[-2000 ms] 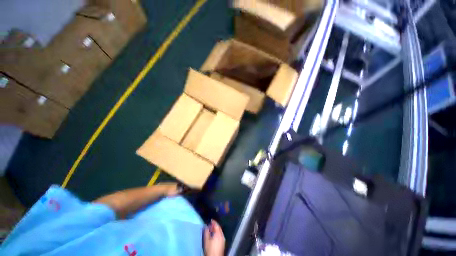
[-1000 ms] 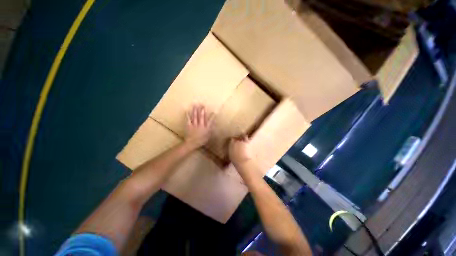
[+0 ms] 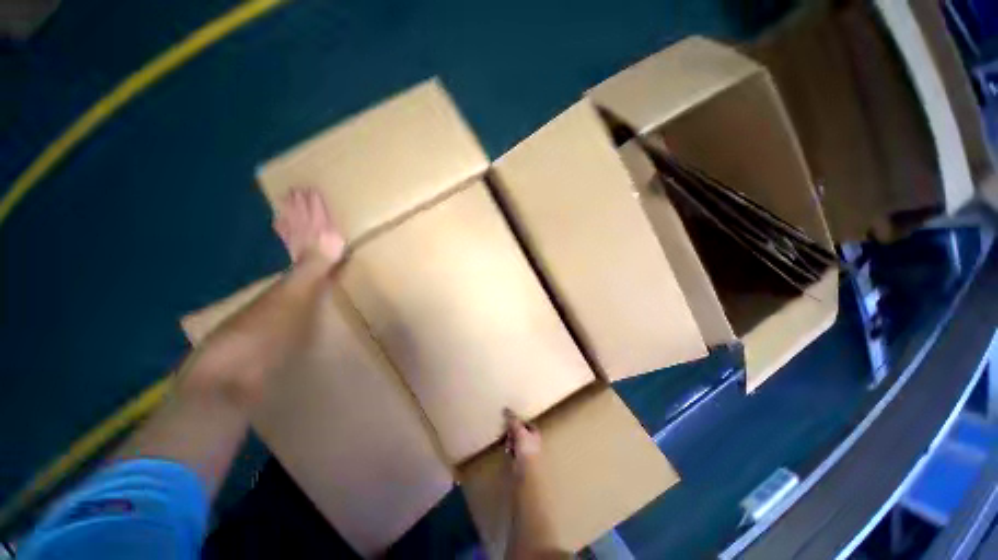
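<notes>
An open brown carton (image 3: 378, 470) has its four flaps spread outward. A flat tan cardboard sheet (image 3: 471, 312) covers its inside, so anything beneath is hidden. My left hand (image 3: 309, 228) lies flat on the upper left flap (image 3: 383, 153), fingers spread and empty. My right hand (image 3: 521, 438) is at the sheet's lower right edge, beside the lower flap (image 3: 580, 470). Its fingertips touch a small dark spot there; I cannot tell whether they grip the sheet.
A second open carton (image 3: 788, 142) stands to the right with several thin cardboard sheets leaning inside. The conveyor rail (image 3: 875, 438) curves along the right. The green floor has a yellow line (image 3: 120, 93) at upper left.
The inner leaves over the carton's middle are now spread outward and the flat sheet shows. My left hand has moved left onto a flap; my right hand is lower, at the sheet's edge.
</notes>
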